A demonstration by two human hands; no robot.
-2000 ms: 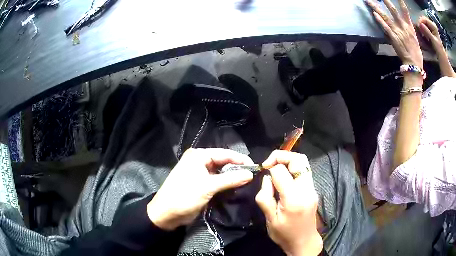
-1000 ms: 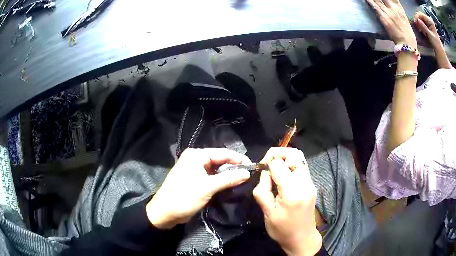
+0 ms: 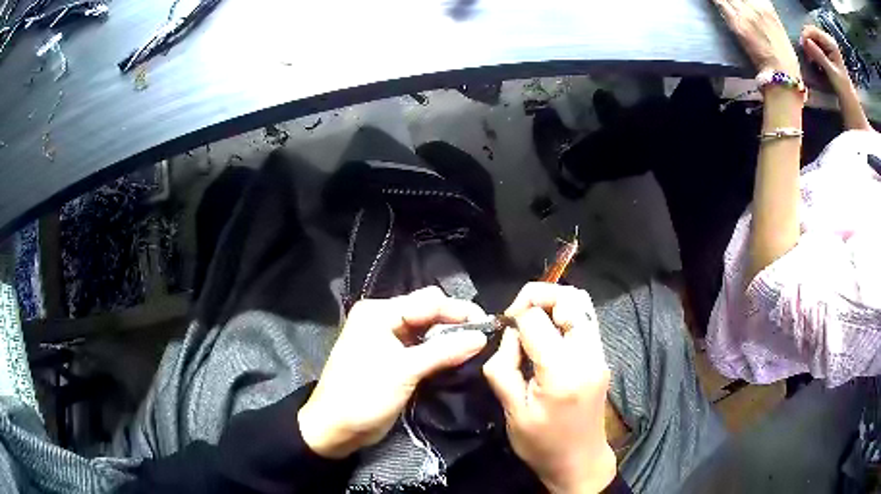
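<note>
My left hand [image 3: 391, 362] pinches a narrow seam edge [image 3: 459, 328] of the dark garment between thumb and fingers, over my lap. My right hand [image 3: 555, 376] is closed around an orange-handled tool [image 3: 562, 260]. Its orange end sticks up above the fingers, and its other end meets the seam edge beside my left fingertips. The exact tip is too small to tell. The dark garment [image 3: 406, 193] hangs across my lap with pale stitch lines. A frayed grey edge [image 3: 401, 468] of it hangs below my left hand.
A grey table [image 3: 319, 58] with a dark front edge curves across the top, with cloth strips [image 3: 169, 34] at its left. A person in pink [image 3: 811, 270] sits at the right, one arm on the table. Ribbed grey cloth [image 3: 232, 371] covers my lap. Scraps lie on the floor.
Both hands keep their hold at the seam edge and shift only slightly. The frayed grey edge below my left hand has swung a little right. The other person's arm has moved slightly left.
</note>
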